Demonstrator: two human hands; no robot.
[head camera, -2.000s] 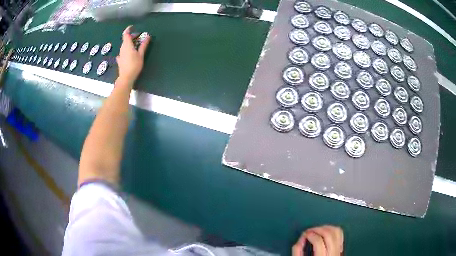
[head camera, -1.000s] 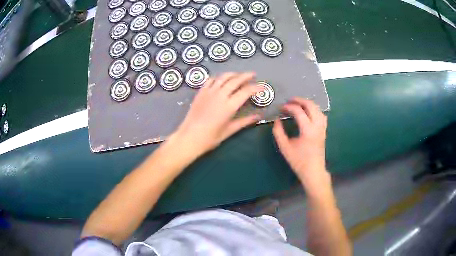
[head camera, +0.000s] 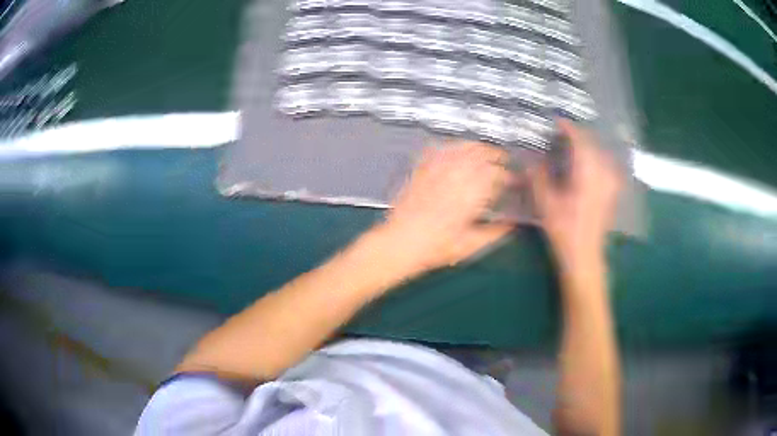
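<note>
The frame is blurred. The flat grey board (head camera: 307, 157) lies on the green conveyor belt (head camera: 170, 192), its worn front edge near me. Rows of round silver and black speaker drivers (head camera: 409, 64) cover its middle and back. My left hand (head camera: 451, 200) is over the board's front part, with fingers pointing right. My right hand (head camera: 579, 192) is beside it at the board's front right, with something dark between its fingers, perhaps a driver. Blur hides whether my left hand holds anything.
White lines (head camera: 128, 132) run along the belt on both sides of the board. Several small blurred discs (head camera: 43, 106) lie on the belt at the far left. A blurred grey object (head camera: 55, 25) is at the upper left. Grey floor with a yellow line (head camera: 85, 353) shows below left.
The view has shifted, so the board sits farther right. Both hands are now close together at the board's front right. The single driver seen between them a second ago is no longer distinct.
</note>
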